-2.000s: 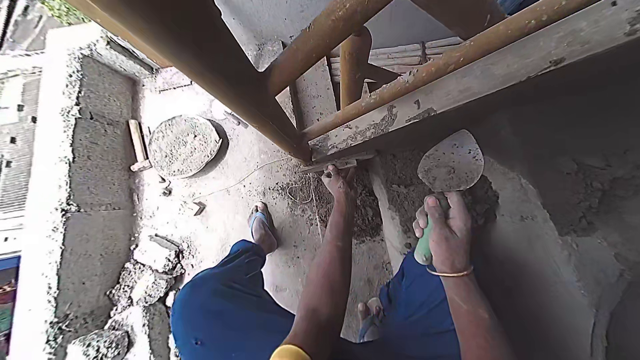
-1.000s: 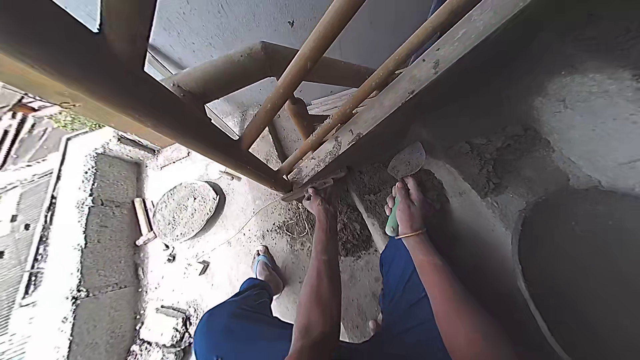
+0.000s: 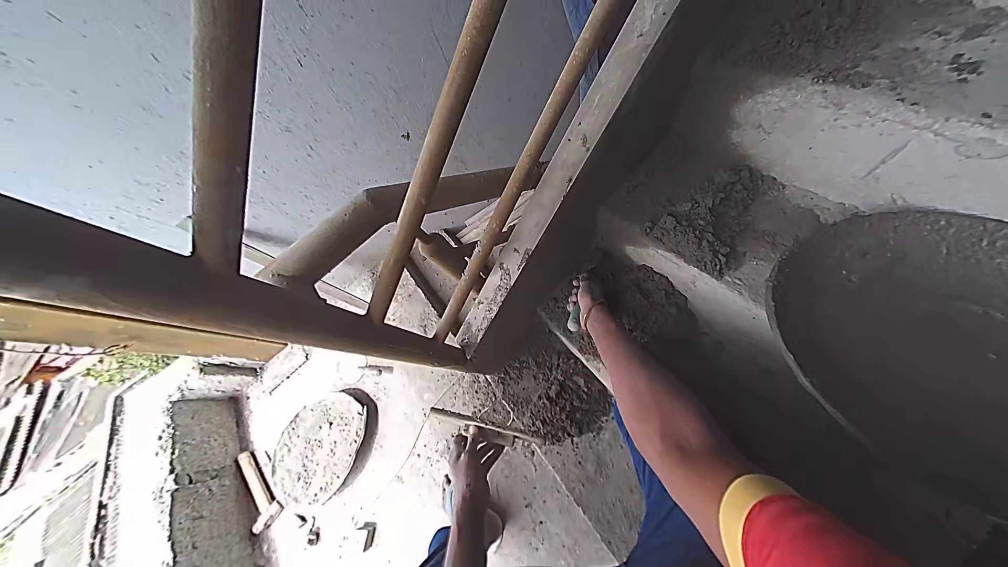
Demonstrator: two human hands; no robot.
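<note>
My right hand [image 3: 584, 303] is closed around the green handle of a trowel, beside the dark foot of the stair side; the blade is hidden in shadow. Below and to the left, my left hand [image 3: 474, 457] has its fingers at a thin flat strip [image 3: 488, 426], apparently a float or board seen edge-on; whether it is gripped cannot be told. Loose mortar [image 3: 555, 394] lies between the two hands, and more mortar [image 3: 642, 303] is heaped by my right hand.
A metal railing [image 3: 307, 315] crosses the upper left. A round pan of mortar [image 3: 319, 447] stands at the left, with a hammer [image 3: 258, 492] beside it. A large round basin [image 3: 898, 346] is at the right. A low block wall [image 3: 206, 472] runs along the left edge.
My left hand has moved away from the railing's foot, back over the floor with the flat strip. My right hand still holds the trowel. The view has shifted and turned.
</note>
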